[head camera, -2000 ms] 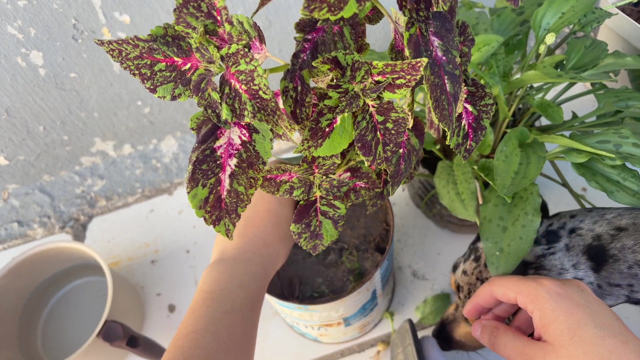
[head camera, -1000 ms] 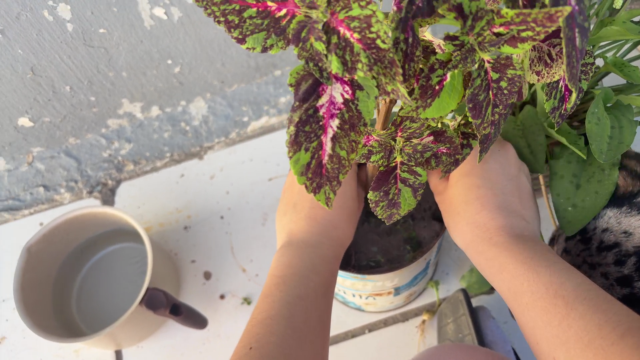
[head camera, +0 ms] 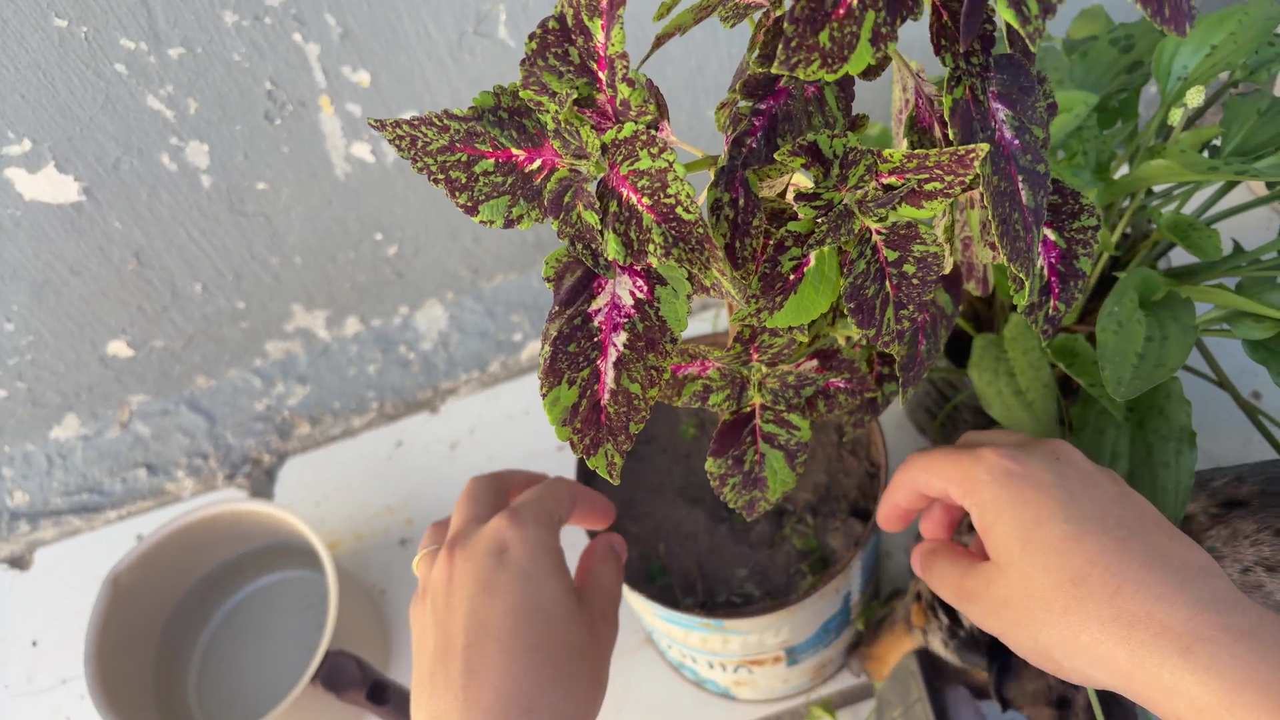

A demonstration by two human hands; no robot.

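Observation:
A coleus plant (head camera: pixel 610 330) with purple, green and pink leaves grows in a round metal can (head camera: pixel 760 650) filled with dark soil (head camera: pixel 720 550). My left hand (head camera: pixel 520 600), a ring on one finger, is by the can's left rim with thumb and index finger apart, holding nothing. At the right rim is my right hand (head camera: pixel 1050 560), fingers curled and slightly apart; nothing shows between them. A beige saucepan (head camera: pixel 215 620) with a dark handle stands left of my left hand.
A peeling grey wall (head camera: pixel 250 250) runs behind the white tiled ledge (head camera: pixel 390 450). At the right grows a broad-leaved green plant (head camera: pixel 1145 330). An animal with mottled fur (head camera: pixel 1240 520) lies beneath my right forearm, near a dark flat object (head camera: pixel 905 690) by the can.
Both hands were in under the leaves at the stem a second ago; they have drawn back and apart to either side of the can. The view has shifted.

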